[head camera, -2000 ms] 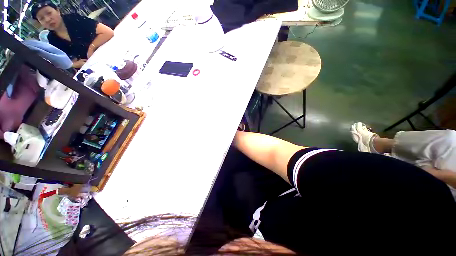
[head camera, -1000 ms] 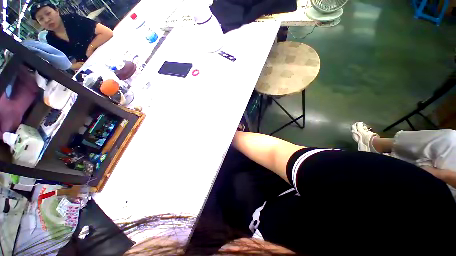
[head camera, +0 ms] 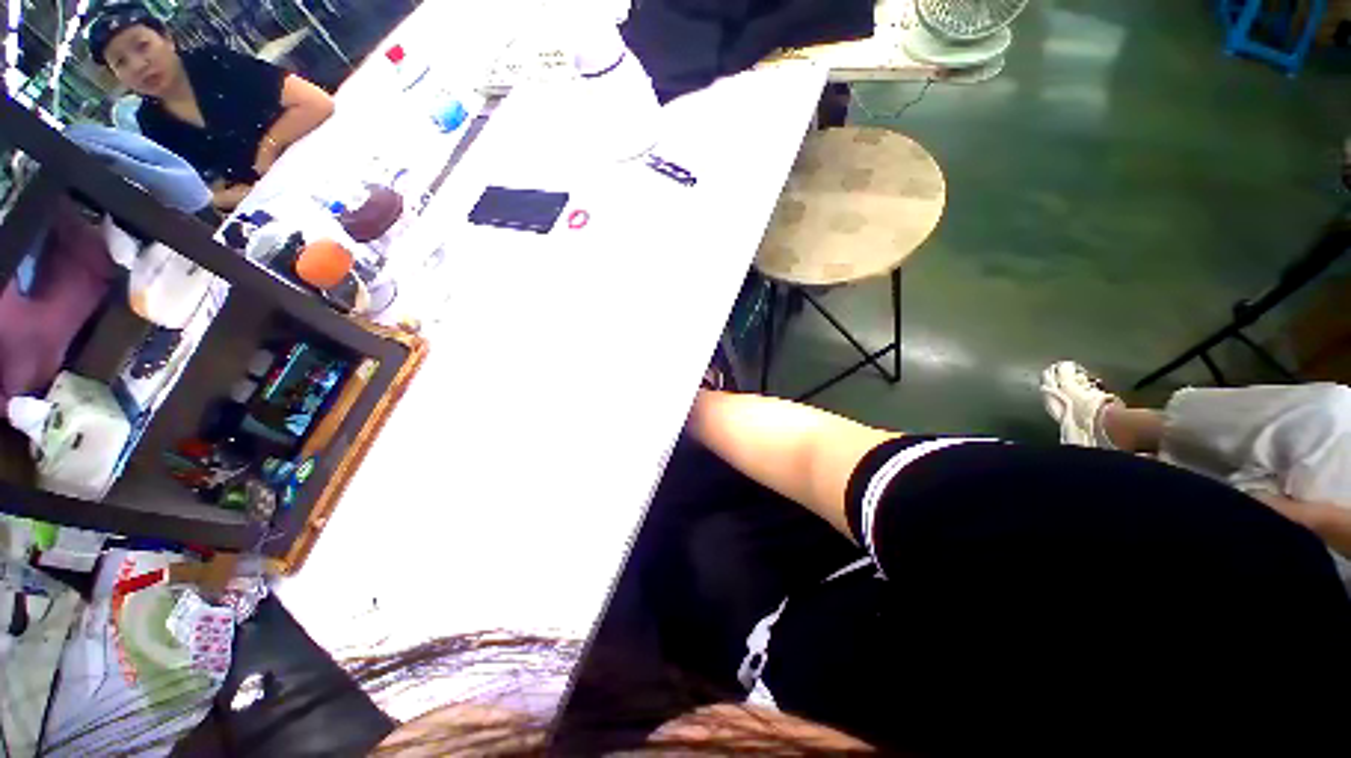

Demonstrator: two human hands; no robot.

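Neither of my hands shows. A bare limb comes out of a black garment with white stripes point(head camera: 1067, 578) at lower right and ends at the table edge, its far end hidden; I cannot tell whether it is an arm or a leg. On the long white table point(head camera: 459, 400) lies a flat black phone point(head camera: 519, 209). A small red ring point(head camera: 578, 219) is beside it, and a small dark tool point(head camera: 673, 170), perhaps snips, lies farther off. A crumpled black fabric piece point(head camera: 726, 37) is at the far end.
A dark shelf point(head camera: 148, 193) with small tools and a lit screen stands at left, plastic bags point(head camera: 163, 637) below it. A round stool point(head camera: 852, 205) stands by the table, a fan point(head camera: 963, 18) beyond. A person point(head camera: 222, 111) sits across; another's leg and shoe point(head camera: 1082, 403) show right.
The view has shifted very slightly. The picture on the lit screen in the shelf has changed. Nothing on the table has visibly moved.
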